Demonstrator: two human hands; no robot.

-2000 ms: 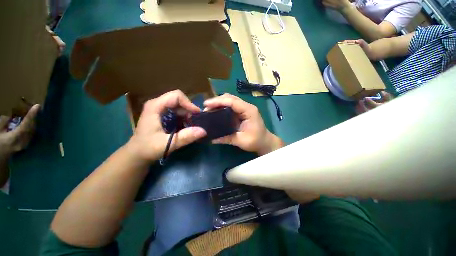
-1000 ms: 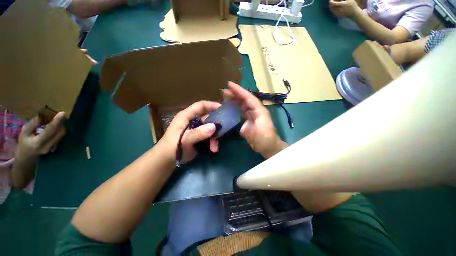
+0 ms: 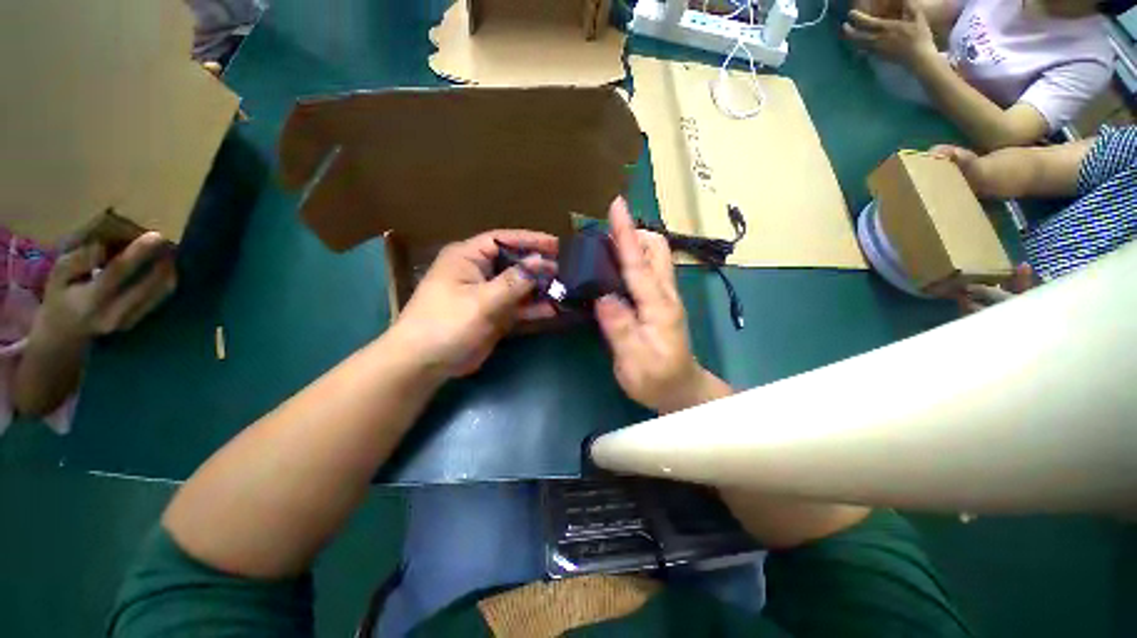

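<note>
My left hand (image 3: 468, 299) holds a dark cord with a small light-coloured plug end at its fingertips. My right hand (image 3: 651, 312) holds a black power adapter (image 3: 586, 264) between its fingers and thumb, beside the left fingertips. Whether the cord joins the adapter is hidden. Both hands are over the front of an open brown mailer box (image 3: 461, 156), whose lid stands up behind them. The box's inside is mostly hidden by my hands.
A coiled black cable (image 3: 698, 244) lies partly on a flat cardboard sheet (image 3: 773, 187). A cream post (image 3: 873, 386) crosses the right side. A white power strip (image 3: 711, 30) is at the far edge. People hold boxes left and right. A gridded dark tray (image 3: 605, 530) is at my lap.
The adapter has turned in my hands and is now upright between them. The left hand's cord end no longer hangs down. At right, the neighbour's box has shifted and tilted.
</note>
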